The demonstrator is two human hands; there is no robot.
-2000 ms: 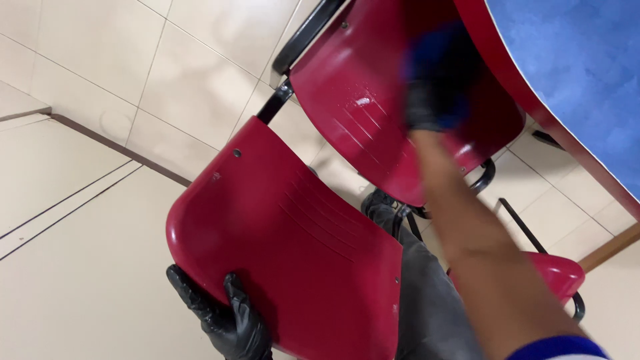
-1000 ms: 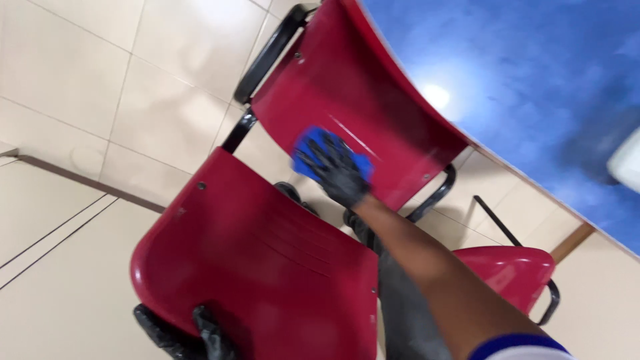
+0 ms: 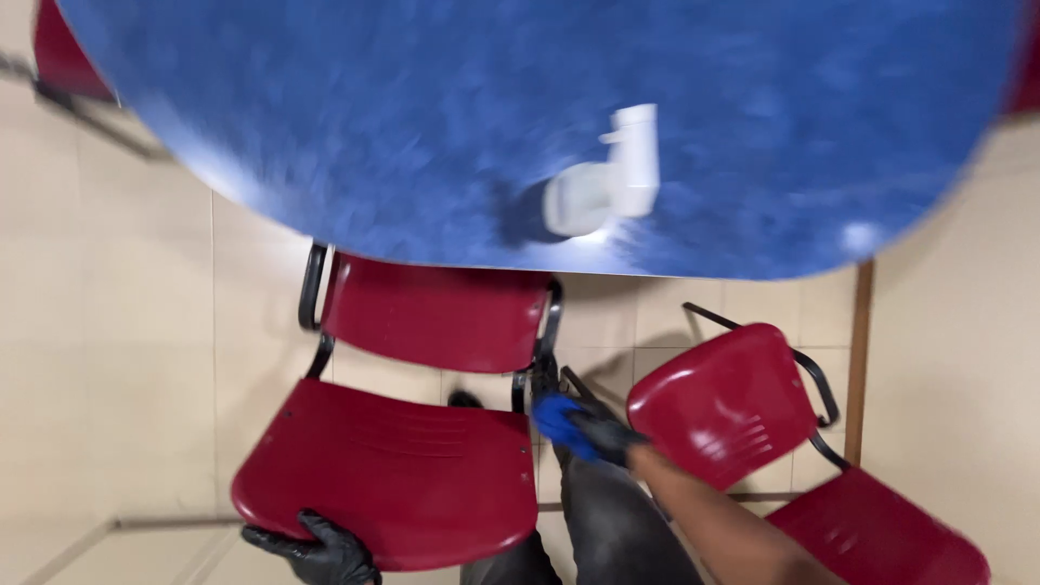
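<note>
My left hand (image 3: 321,552), in a black glove, grips the lower left edge of a red plastic chair backrest (image 3: 390,471). In my right hand (image 3: 605,431), gloved the same way, is a blue cloth (image 3: 565,424), held beside the chair's black metal frame (image 3: 520,390) at the right. The red seat (image 3: 439,313) of that chair lies beyond the backrest, partly under the tabletop's edge. A white spray bottle (image 3: 634,162) stands on the blue tabletop (image 3: 366,122).
A second red chair (image 3: 723,406) stands to the right, its backrest (image 3: 877,528) at the lower right. Part of another red chair (image 3: 65,49) shows at the upper left. My legs (image 3: 617,520) are between the two nearer chairs.
My right hand has moved with the blue cloth from the seat to the frame at the chair's right side. My left hand stays at the backrest. The view has turned, showing more tabletop.
</note>
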